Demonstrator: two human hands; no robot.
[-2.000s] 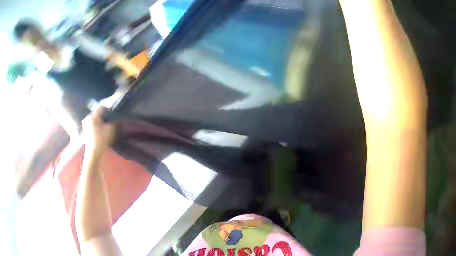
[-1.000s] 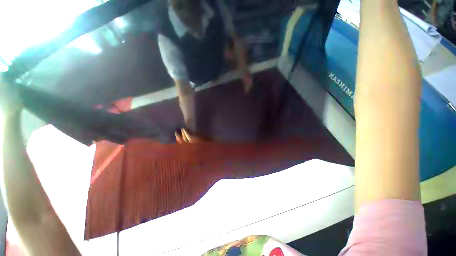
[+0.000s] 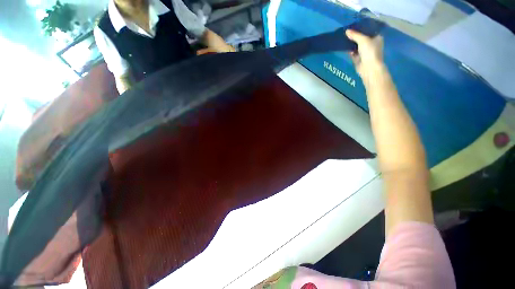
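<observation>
The black interlining hangs in a long arc over the far and left sides of the dark red panel. The panel lies on the white conveyor belt, its curved edge towards me. My right hand is closed on the interlining's right corner, raised in front of the blue fusing press. My left hand is not in view; the interlining's left end runs to the lower left picture edge.
The blue fusing press, marked HASHIMA, stands at the right with a red button on its cream frame. A person in a dark vest stands opposite. A stack of red panels lies at the left.
The interlining, earlier spread high before me, has come down towards the panel's far side, and more of the panel shows. My right hand has come lower into view; my left has left the picture.
</observation>
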